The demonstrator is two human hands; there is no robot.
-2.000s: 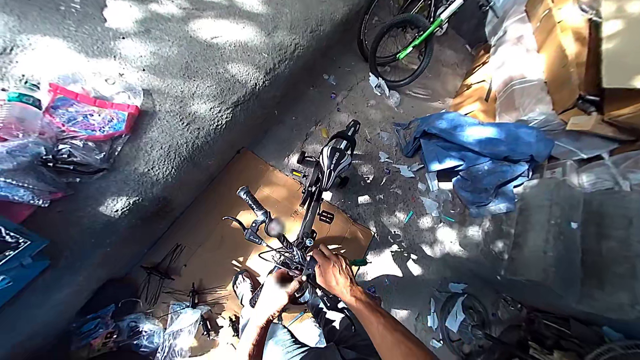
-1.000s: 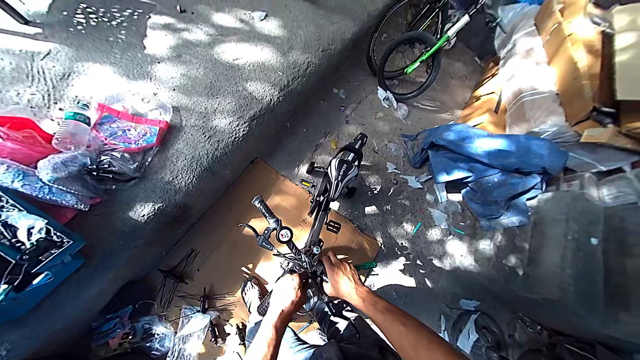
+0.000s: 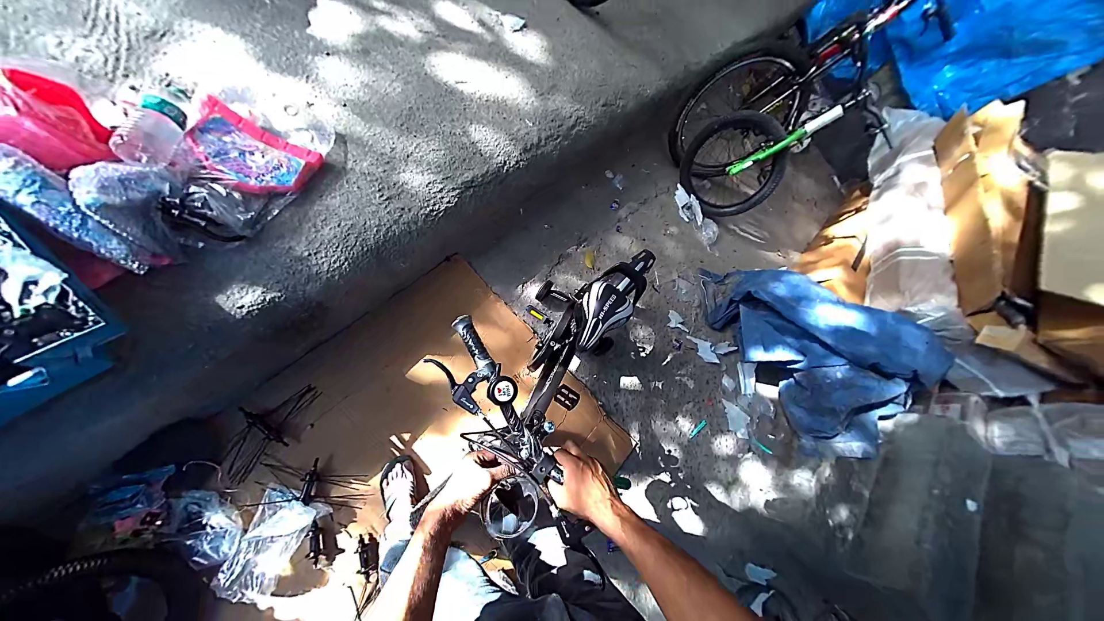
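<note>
A small black bicycle stands in front of me, its black-and-white saddle pointing away. My left hand is at the cables and the front of the handlebar stem, fingers bent; what lies between them is too small to tell. My right hand is closed around the right part of the handlebar. The left handlebar grip, a brake lever and a round bell stick out up and to the left. Below my left hand is a clear round plastic piece, partly hidden.
Flattened cardboard lies under the bicycle. Wheel hubs with loose spokes and plastic bags are at lower left. A concrete ledge holds bags and a blue tray. Blue cloth and a green-framed bicycle are at right.
My left hand has shifted from lower on the front of the bicycle to beside the stem cables. The clear round piece now shows below it. My right hand stays at the handlebar.
</note>
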